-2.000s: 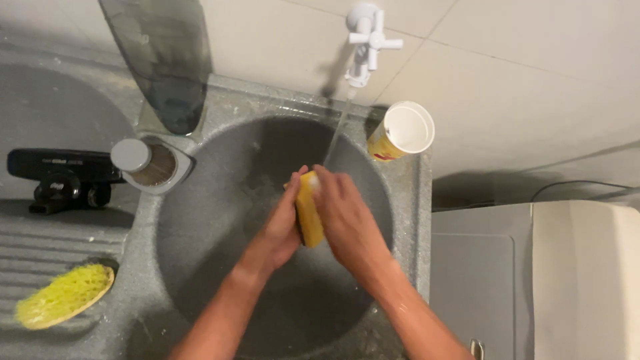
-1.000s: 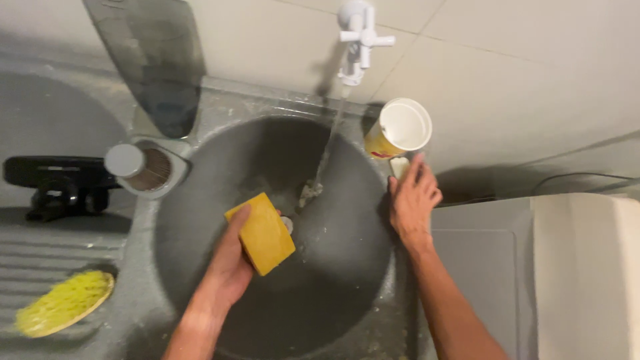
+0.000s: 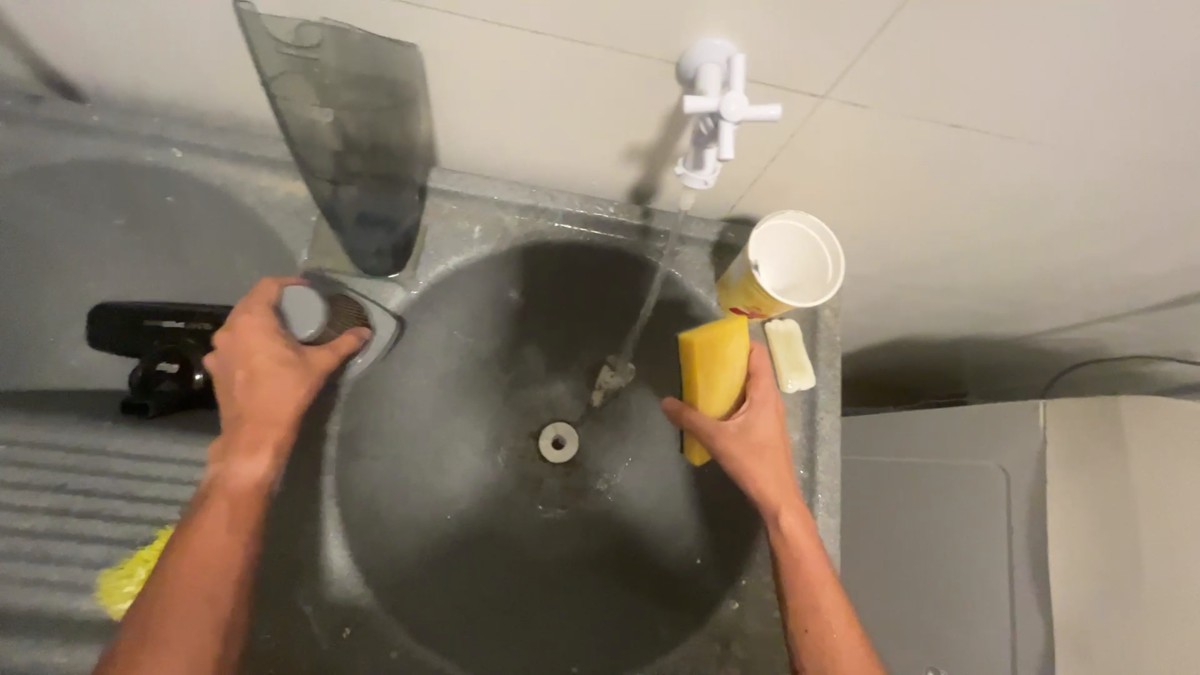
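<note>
My right hand (image 3: 750, 436) holds a yellow sponge (image 3: 717, 375) over the right side of the round grey sink basin (image 3: 450, 544). At the basin's left rim, my left hand (image 3: 272, 366) has its thumb and fingers around a grey cylindrical part with a dark ribbed filter (image 3: 345, 317), which is set in a grey plastic piece. Water runs from the white tap (image 3: 717, 108) into the basin, near the drain (image 3: 559, 442). A pale bar of soap (image 3: 790, 355) lies on the right rim, beside a white and yellow tub (image 3: 787, 262).
A smoky transparent plastic container (image 3: 361, 141) leans against the tiled wall. A black appliance part (image 3: 159, 328) lies left of my left hand. The yellow-green bristles of a brush (image 3: 131, 572) show on the ribbed drainboard, partly behind my left forearm. A grey and beige appliance (image 3: 937, 516) stands at right.
The sponge has passed from my left hand to my right. My left hand has moved left to the filter part. My right hand has left the soap.
</note>
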